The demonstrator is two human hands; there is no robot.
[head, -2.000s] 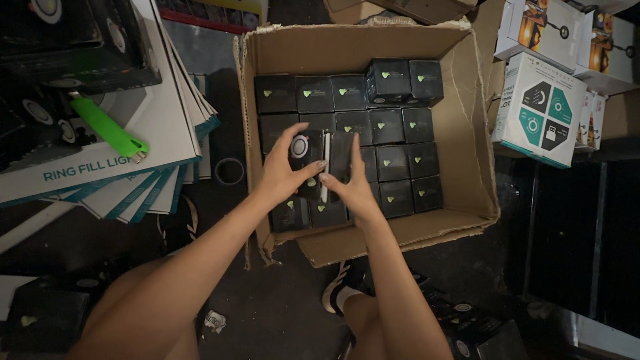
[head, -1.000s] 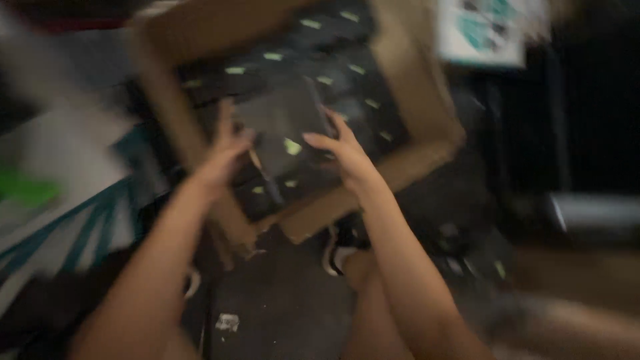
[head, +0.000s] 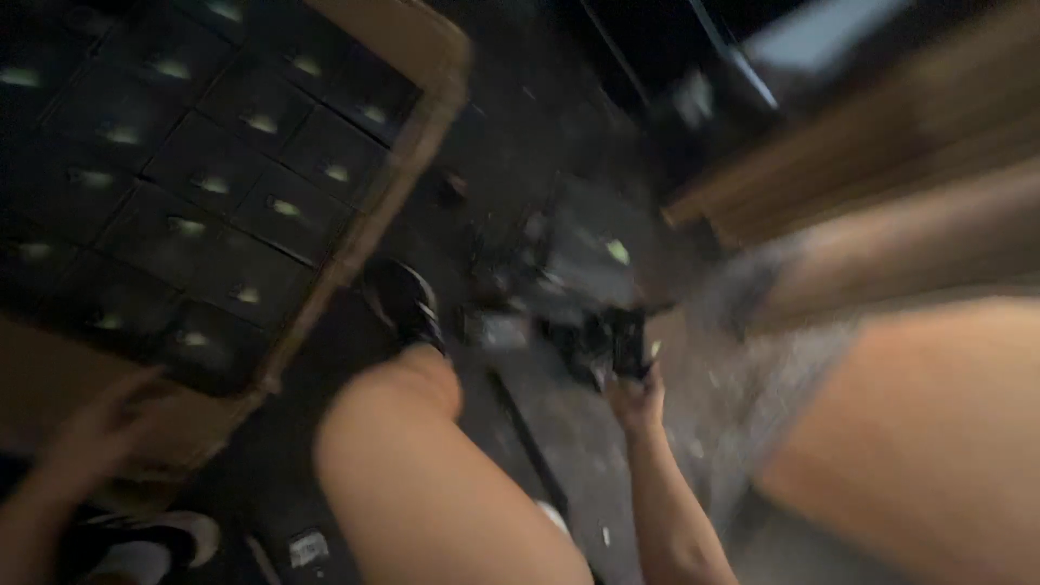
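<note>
The picture is blurred. My left hand [head: 101,426], at the lower left, is over the near edge of an open cardboard carton [head: 406,183], with fingers spread and nothing seen in it. Rows of small black boxes [head: 187,223] with light green marks fill the part of the carton in view. Right of the carton, my right hand [head: 638,394] grips the lower end of a small black box [head: 626,345] among a dark pile on the floor. Another black box [head: 597,244] with a green mark lies just beyond it.
My bare legs and a dark shoe [head: 402,296] stand between carton and pile. Scraps, one a crumpled wrapper [head: 309,549], lie on the dark floor. A brown cardboard surface [head: 861,130] is at the upper right, near a blurred bare limb [head: 910,223] whose owner I cannot tell.
My hands were together over the carton with a black box between them; now they are far apart, the right one down at the floor pile. The view has swung to the right.
</note>
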